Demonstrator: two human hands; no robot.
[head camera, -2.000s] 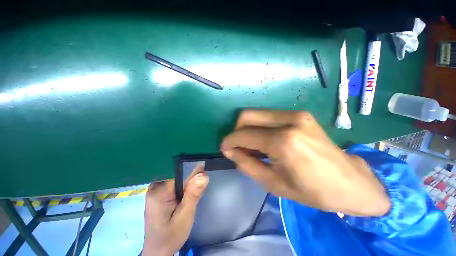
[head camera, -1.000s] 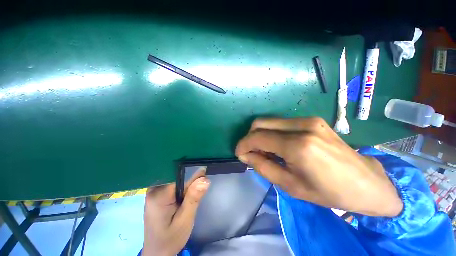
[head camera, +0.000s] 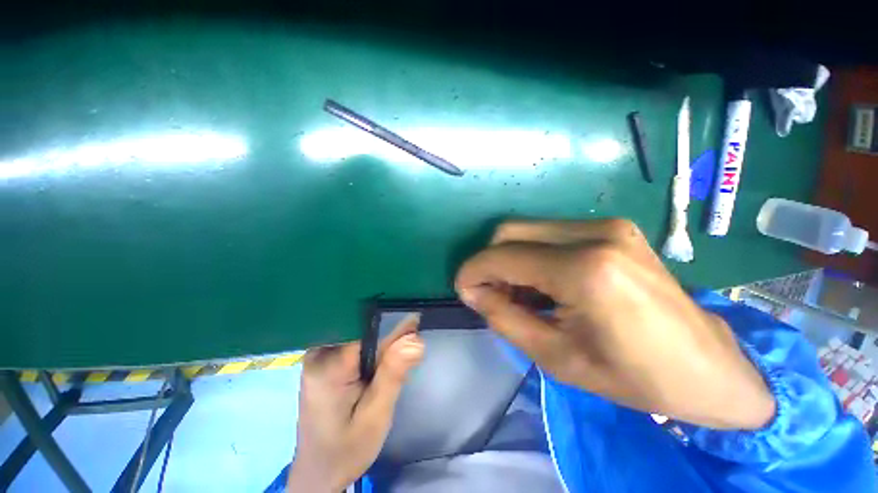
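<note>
A display panel (head camera: 433, 385) with a grey face and black frame is tilted over my lap at the bench's near edge. My left hand (head camera: 351, 409) grips its left side, thumb on the face near the upper left corner. My right hand (head camera: 597, 318) is at the panel's upper edge, thumb and index fingertip pinched together there. Whether a small piece is between the fingertips cannot be seen. My right hand hides the panel's upper right part.
On the green bench (head camera: 241, 250) lie a long dark stick (head camera: 395, 140), a short black stick (head camera: 640, 146), a white-wrapped knife (head camera: 681, 193), a blue pick (head camera: 703, 175), a paint marker (head camera: 730, 173), a clear bottle (head camera: 809, 226) and a white cloth (head camera: 799, 104).
The pinched right fingertips moved right along the panel's upper edge, then stayed near the same part of it. The view has shifted slightly. The left hand keeps its grip.
</note>
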